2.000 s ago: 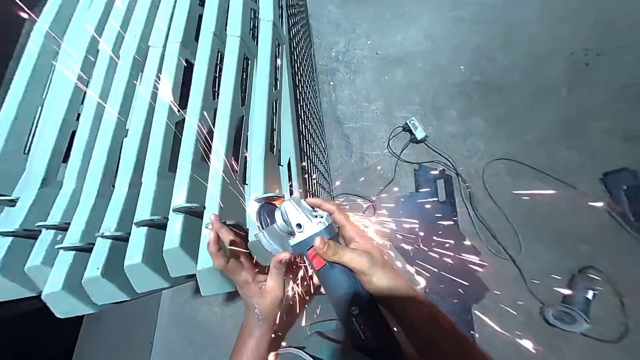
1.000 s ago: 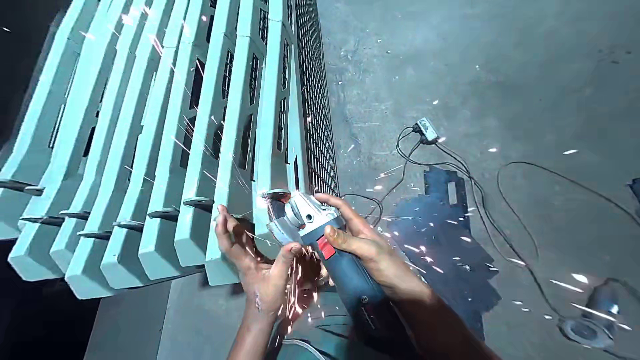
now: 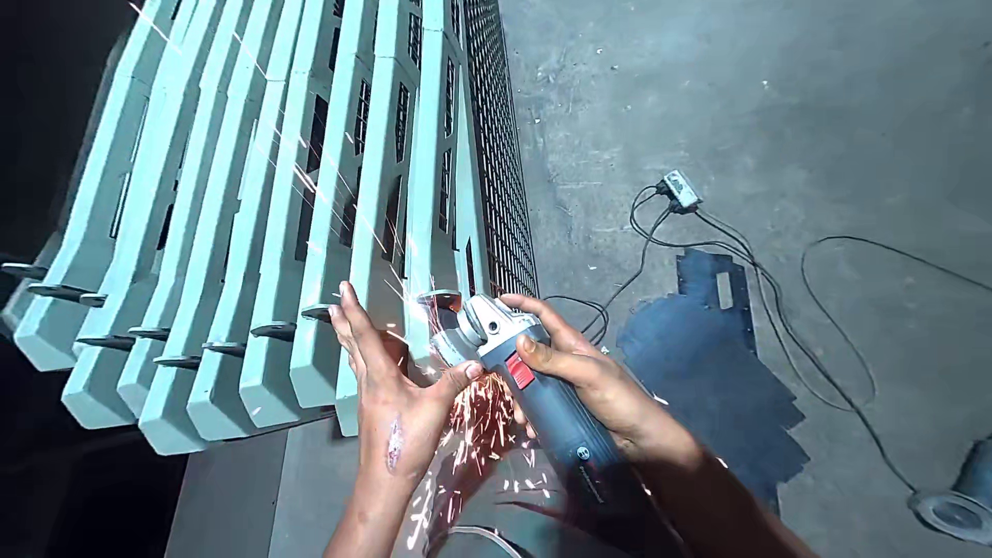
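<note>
My right hand grips a blue Bosch angle grinder just behind its metal gear head, the thumb beside the red switch. The grinder's disc sits against a small rounded metal tab near the lower end of a pale green metal beam. Sparks fly down below the disc and up along the beams. My left hand has its fingers spread along the neighbouring beam end, the thumb by the disc guard. Whether the left palm bears on the metal is hidden.
Several pale green beams with similar tabs stand at the left. Beside them runs a dark metal mesh. On the concrete floor lie a power outlet box with cables, a dark blue flat piece and another power tool at the lower right.
The fingers of my left hand have spread and straightened near the beam end. The grinder remains at the tab. Sparks now fall mostly downward, with fewer streaking to the right.
</note>
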